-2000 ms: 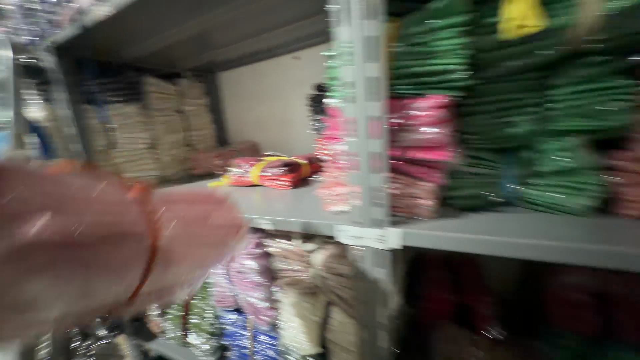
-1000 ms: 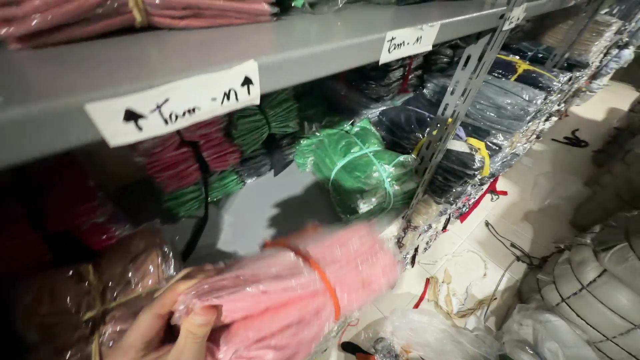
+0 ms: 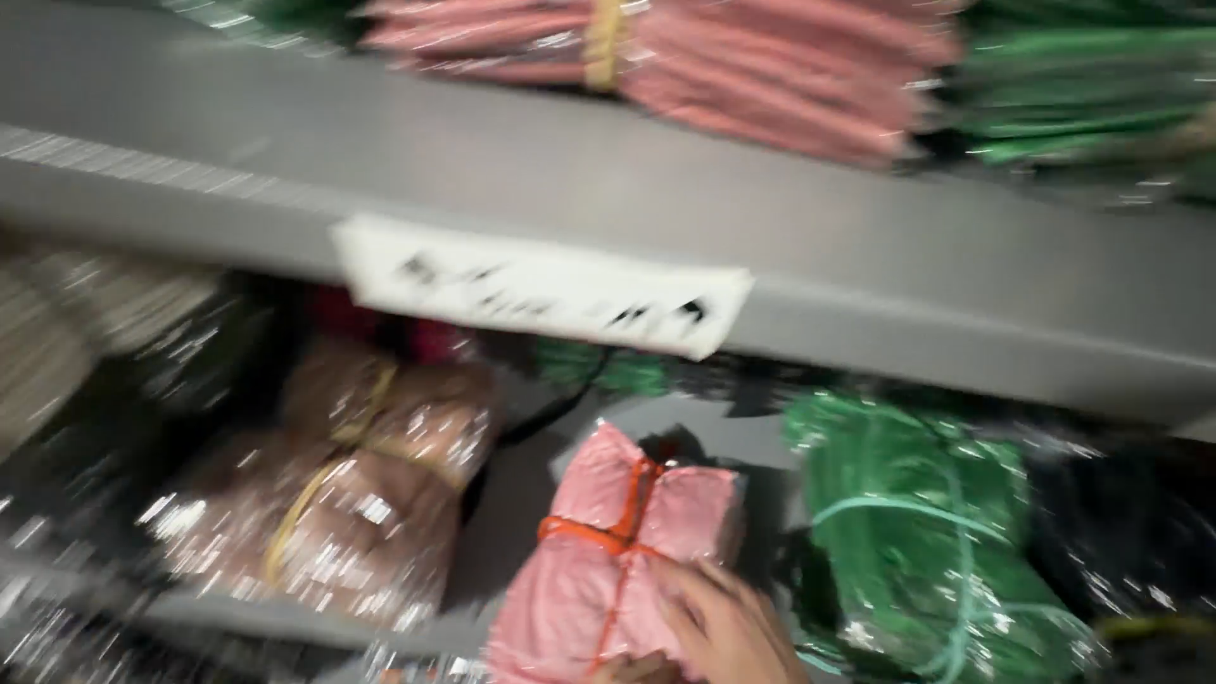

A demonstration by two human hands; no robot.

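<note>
A pink bundle of plastic-wrapped packs [image 3: 570, 589], tied crosswise with orange-red cord, lies on the lower grey shelf. My right hand [image 3: 727, 617] comes in from the bottom, its fingers pressed on the bundle's right side near the cord. At the bottom edge a few shaded fingers [image 3: 641, 670] touch the same bundle; whether they belong to my left hand cannot be told. Left of the bundle lies a brown plastic-wrapped bundle [image 3: 380, 532] with yellowish ties. To its right is a green bundle [image 3: 883, 579] tied with light turquoise cord.
An upper grey shelf edge [image 3: 902, 313] crosses above the hand, bearing a white handwritten label [image 3: 541, 285]. Pink packs [image 3: 760, 66] and green packs [image 3: 1073, 95] rest on it. Dark wrapped packs [image 3: 1121, 513] sit at the lower right. The picture is blurred.
The pink bundle, held in a hand in front of the shelves a second ago, now lies on the lower shelf between the brown and green bundles. The view has turned strongly.
</note>
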